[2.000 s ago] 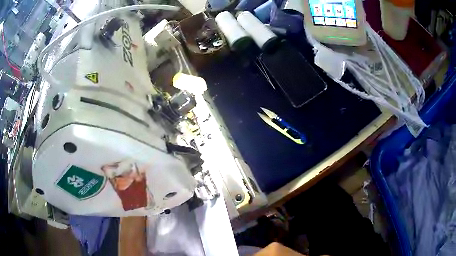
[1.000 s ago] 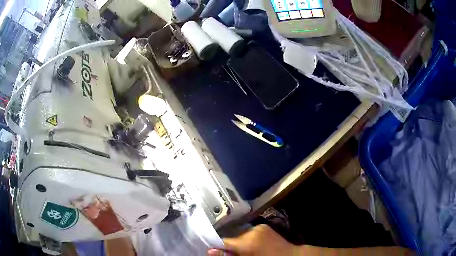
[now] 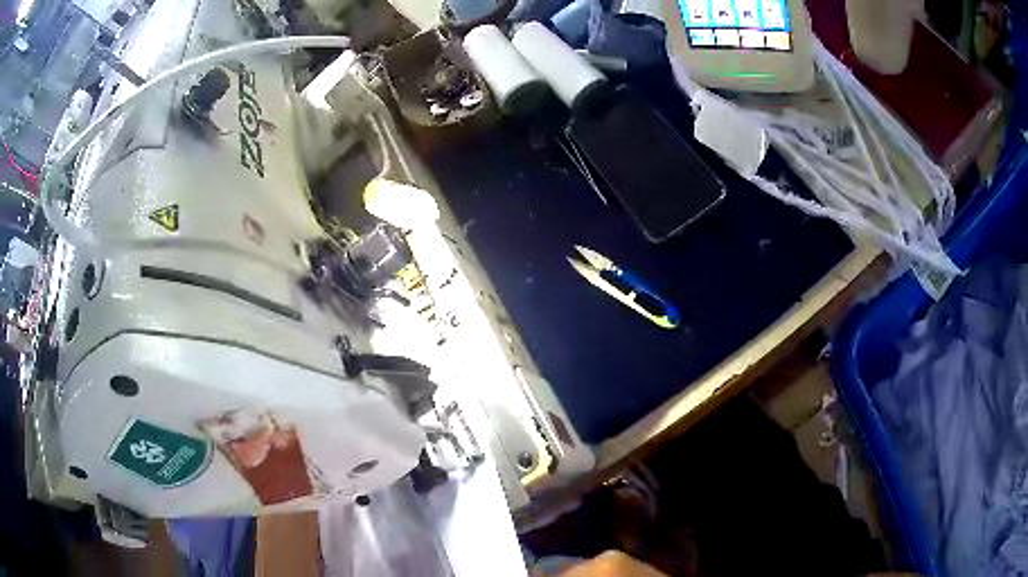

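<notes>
The white sewing machine (image 3: pixel 226 372) fills the left of the view, its ZOJE head over a brightly lit bed. A white garment piece (image 3: pixel 434 524) lies at the needle area and runs down past the bottom edge. A forearm or part of my left hand (image 3: pixel 287 547) shows below the machine head; its fingers are hidden. My right hand (image 3: pixel 603 564) is cut off by the bottom edge, right of the cloth; only a small part shows, so its grip cannot be seen.
Yellow and blue thread snips (image 3: pixel 626 290) and a black phone (image 3: pixel 648 169) lie on dark cloth. Behind are thread cones (image 3: pixel 558 64), a parts box (image 3: pixel 434 85) and a lit terminal (image 3: pixel 738 45). White cables (image 3: pixel 845 186) lie right, above a blue bin (image 3: pixel 862 389) of pale lilac pieces.
The view has shifted between frames. My right hand, seen at the cloth's edge one second ago, is now mostly below the picture. The white cloth again hangs as a bright strip at the bottom.
</notes>
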